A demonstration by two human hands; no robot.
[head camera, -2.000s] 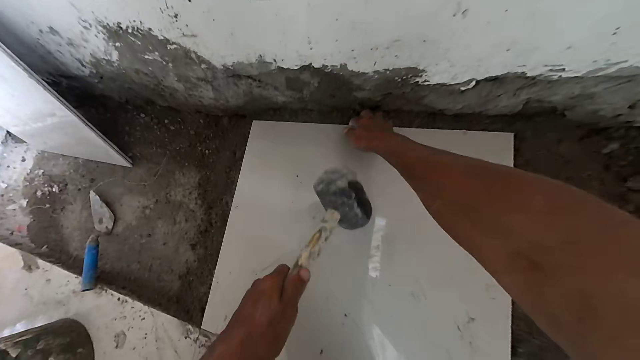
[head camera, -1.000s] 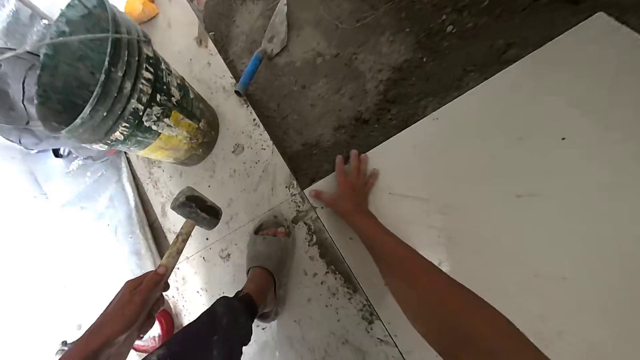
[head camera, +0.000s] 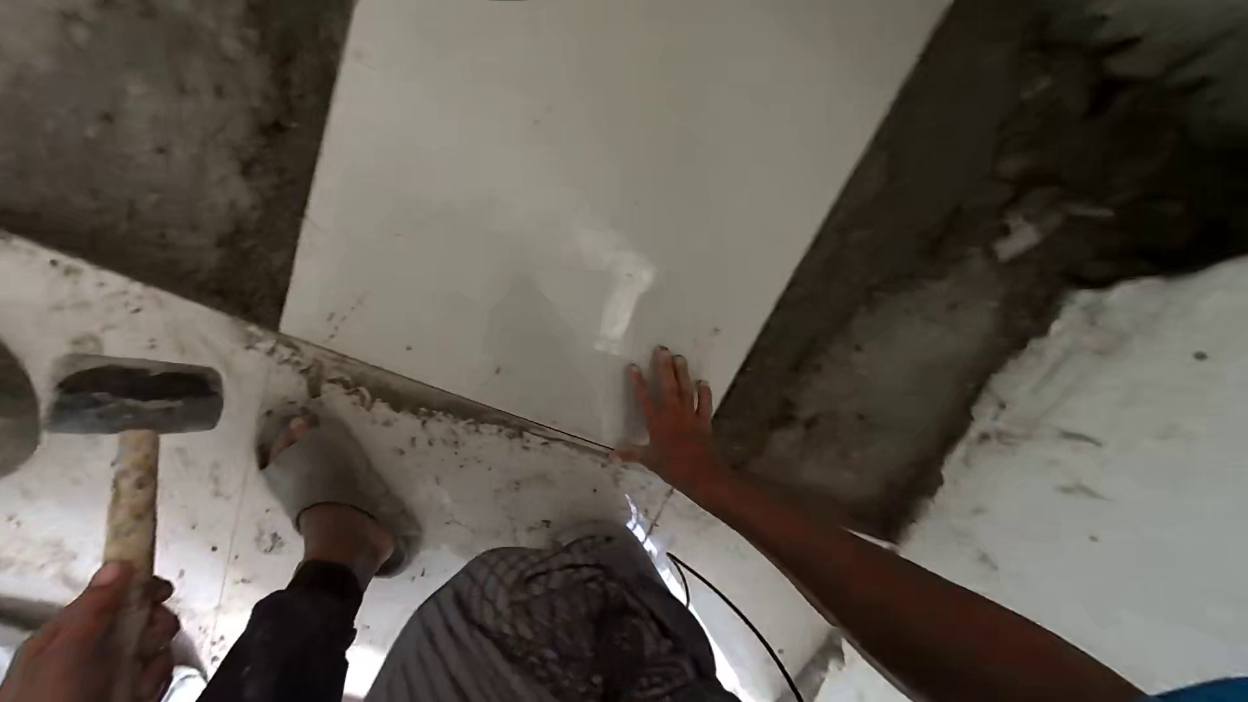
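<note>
My left hand, at the lower left, grips the wooden handle of a rubber mallet, whose dark head is raised over the laid floor tiles. My right hand lies with spread fingers on the near right corner of a large pale floor tile, its thumb at the tile's near edge. A narrow gap with crumbs of mortar runs between this tile and the laid tiles nearer me. Light reflects off the tile's glossy surface just beyond my right hand.
Grey mortar bed lies left of the tile, and a rough strip lies right of it, beside a patchy white wall. My sandalled foot stands on the laid tiles. A black cable runs near my knee.
My right hand has moved from the tile's near left corner to its near right corner. The mallet stays in my left hand. The view has swung right; the bucket is mostly out of it.
</note>
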